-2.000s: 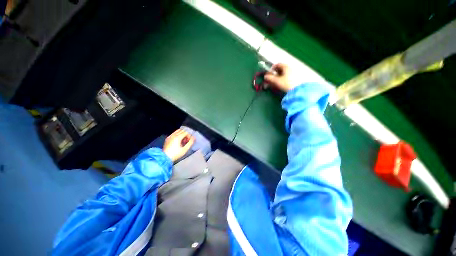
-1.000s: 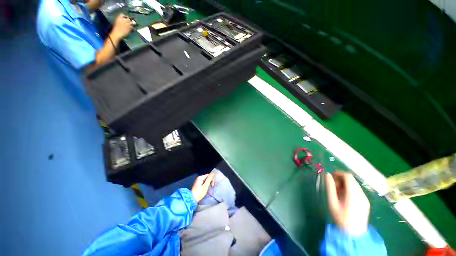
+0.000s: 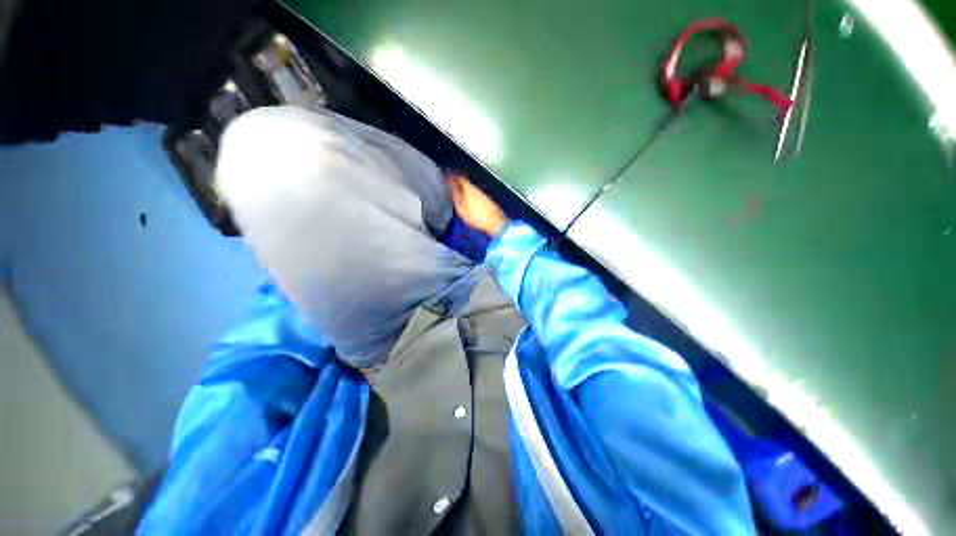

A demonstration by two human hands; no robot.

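The red wrist strap [image 3: 704,65] lies on the green mat, with its dark cord running down over the bench's front edge. The thin silver tweezers [image 3: 797,99] lie just right of it, touching or close to its red end. My right hand [image 3: 478,205] is low at the bench's front edge, beside my grey-clad leg and clear of the strap. Its fingers are partly hidden and blurred, so its grip cannot be told. My left sleeve [image 3: 236,366] hangs at the lower left; my left hand is not visible.
The dark bench edge [image 3: 419,124] runs diagonally past my knees. A black tray [image 3: 204,183] with phone units stands low beyond my leg, partly hidden. A blue stool [image 3: 781,482] shows under the bench at lower right. Blue floor [image 3: 94,230] lies to the left.
My right hand has left the mat near the tweezers and dropped to the bench edge. My left hand has gone from sight. The view has turned down; the large tray stack and co-worker are out of frame.
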